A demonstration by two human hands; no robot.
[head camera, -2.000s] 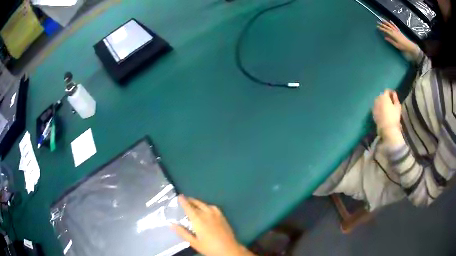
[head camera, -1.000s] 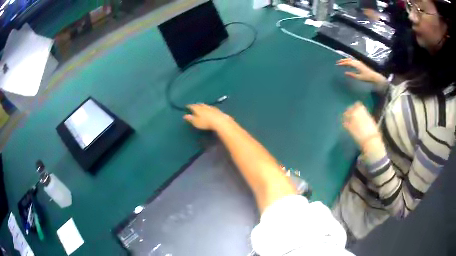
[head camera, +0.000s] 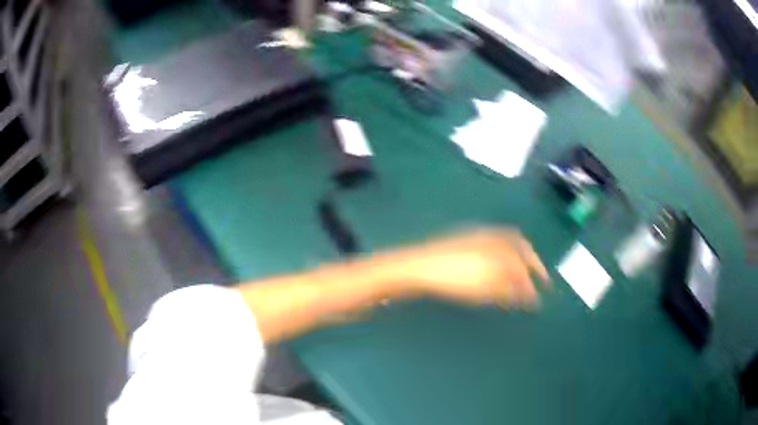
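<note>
My left hand (head camera: 490, 267), blurred, is over the green bench (head camera: 490, 365) right of centre, its bare forearm coming from a white sleeve at the lower left. Its fingertips point towards a white square sheet (head camera: 585, 275), with a small gap in the picture. The blur hides whether it holds anything. My right hand is not in view. A black adapter with a white label (head camera: 353, 138) and a short dark cord (head camera: 337, 227) lie beyond my forearm.
A thick film-covered laptop (head camera: 224, 75) lies at the upper left. Crumpled white papers (head camera: 503, 133), a pen tray (head camera: 592, 170), a white bottle (head camera: 642, 249) and a black pad with a pale top (head camera: 694, 282) stand to the right. A grey rack is at the far left.
The view has swung left; the other worker and the laptop in front of me have left the picture. The hand and arm seen over the cable are gone; my left arm now reaches across.
</note>
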